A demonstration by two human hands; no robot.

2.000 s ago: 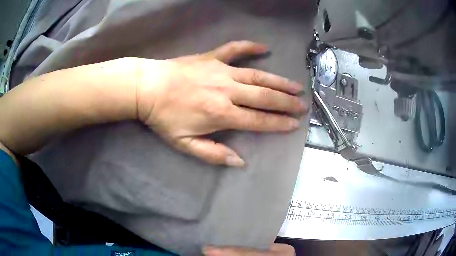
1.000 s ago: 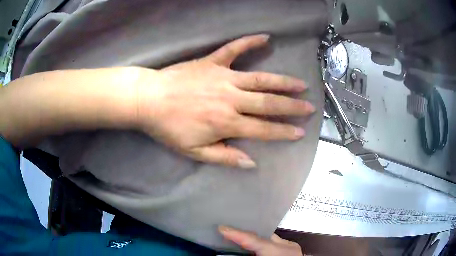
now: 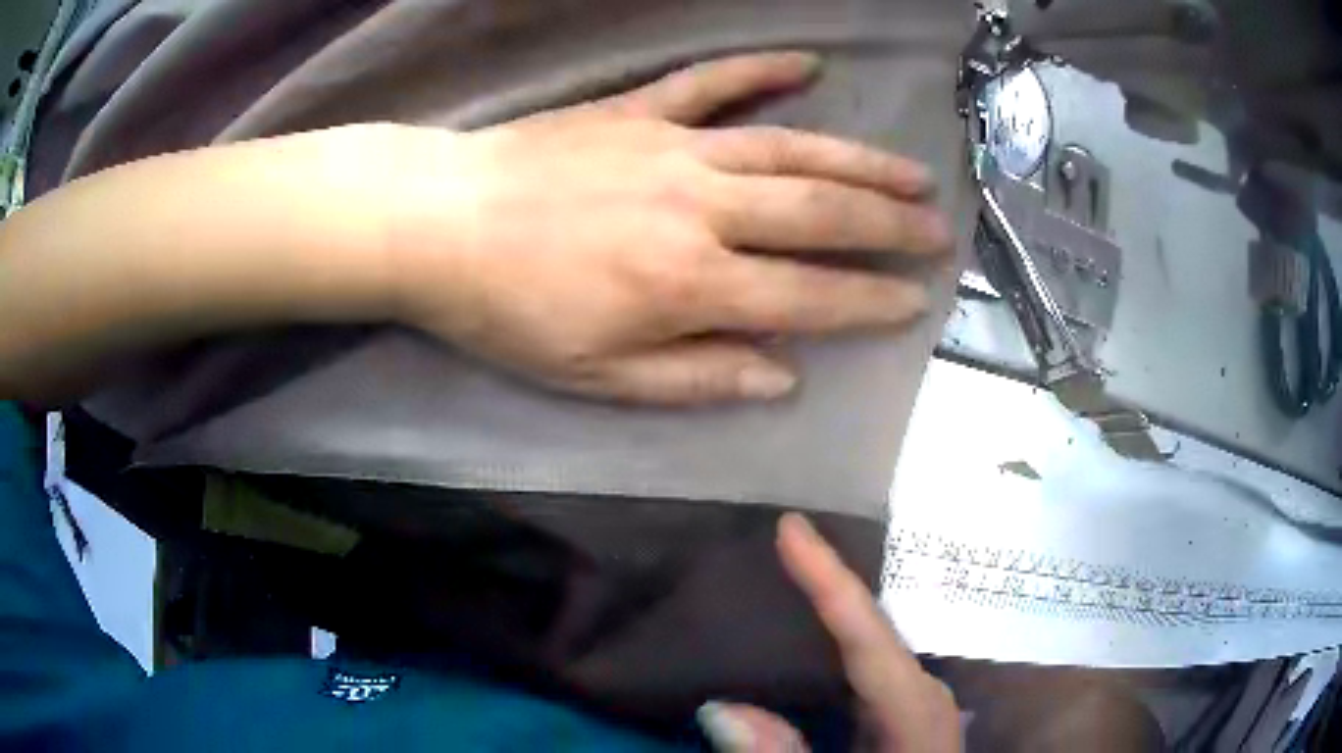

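Observation:
The grey-taupe shell fabric (image 3: 589, 449) covers the left and middle of the table, its right edge beside the presser foot (image 3: 983, 59). My left hand (image 3: 633, 258) lies flat on it, palm down, fingers pointing right. A dark brown panel (image 3: 648, 581) hangs below a straight seam at the shell fabric's lower edge. My right hand (image 3: 883, 669), cut off by the bottom edge, has a finger on the dark panel near its right side, with thumb and finger apart. A small olive-yellow piece (image 3: 280, 515) shows at the panel's left.
A shiny angled metal guide (image 3: 1030, 280) and round disc (image 3: 1019, 125) sit right of the fabric. A narrow taupe tape (image 3: 1126, 430) trails right across the white table. Teal-handled scissors (image 3: 1303, 346) lie at the far right. A printed ruler (image 3: 1104, 589) runs along the front edge.
The shell fabric's lower part has moved up, uncovering the dark panel and seam. My left hand has slid slightly up and right. My right hand has moved up, its thumb now showing.

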